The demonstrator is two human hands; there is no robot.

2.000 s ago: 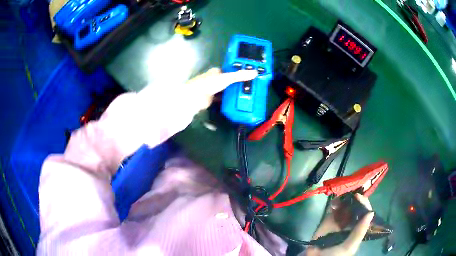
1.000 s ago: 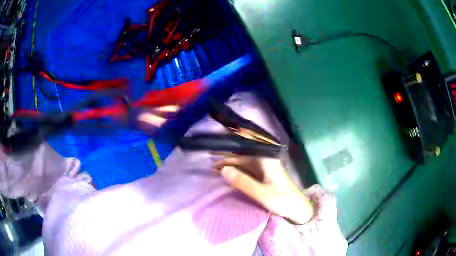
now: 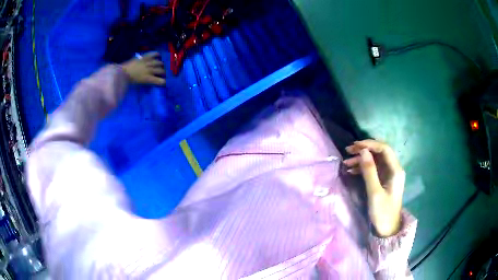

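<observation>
The blue bin (image 3: 240,96) lies at the upper left, with blue battery testers (image 3: 209,68) standing in a row inside it. Red and black leads with clamps (image 3: 191,34) are heaped behind and beside them. My left hand (image 3: 146,70) is inside the bin, left of the row, with its fingers bent down. A dim blue shape lies just below it, and whether the hand grips anything is hidden. My right hand (image 3: 380,178) is by the bench's left edge, empty, with its fingers curled loosely apart.
The green bench (image 3: 349,38) fills the right side. A small connector (image 3: 374,52) on a black cable lies on it. The black box (image 3: 483,136) with a red light is cut off at the right edge. A thick black cable (image 3: 449,223) runs down from it. Another dark device sits at bottom right.
The tester leads and clamps that were in my hands are no longer in them. My left hand has moved up into the bin. My right hand has moved right to the bench edge.
</observation>
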